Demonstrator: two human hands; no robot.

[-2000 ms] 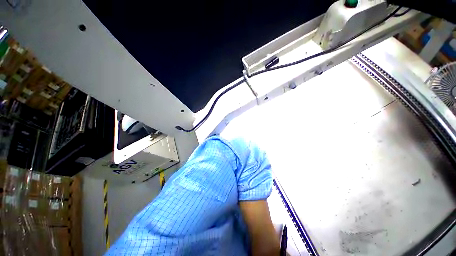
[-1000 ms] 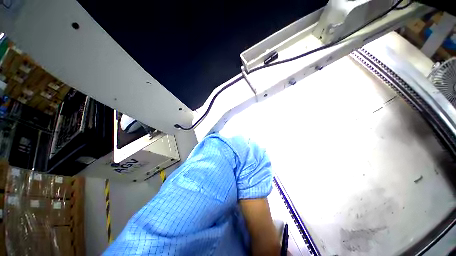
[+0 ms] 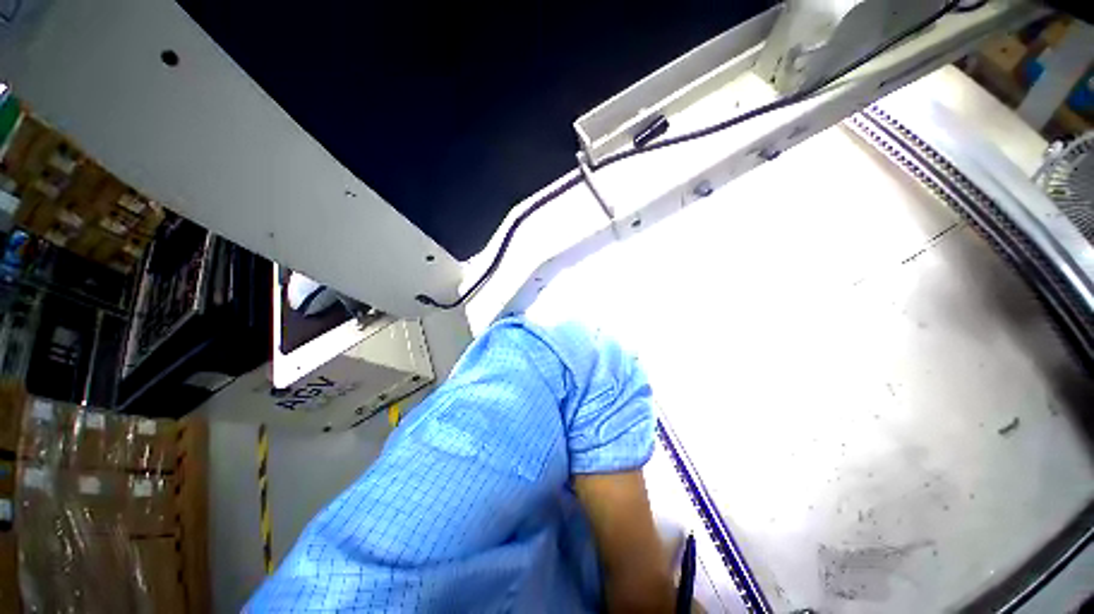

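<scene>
My left arm, in a blue checked sleeve, bends at the elbow and its bare forearm runs down to the bottom edge. My left hand (image 3: 654,594) is mostly cut off there, and its fingers cannot be made out. A thin dark pen-like tool (image 3: 686,573) stands right beside it; whether the hand grips it cannot be told. A conveyor rail with chain (image 3: 708,516) runs just right of the hand. The bright white bed (image 3: 888,396) lies beyond it, with smudges and a small dark mark. My right hand is not in view.
A pale machine frame (image 3: 300,204) crosses the upper left, with a black cable (image 3: 516,240) along it. A second chain rail (image 3: 984,216) and a fan (image 3: 1070,180) are at right. A box marked AGV (image 3: 348,381), black trays and wrapped cartons (image 3: 96,504) stand at left.
The view has shifted slightly, and the pen-like tool's tilt has changed a little beside my left hand. My left arm stays nearly in the same place.
</scene>
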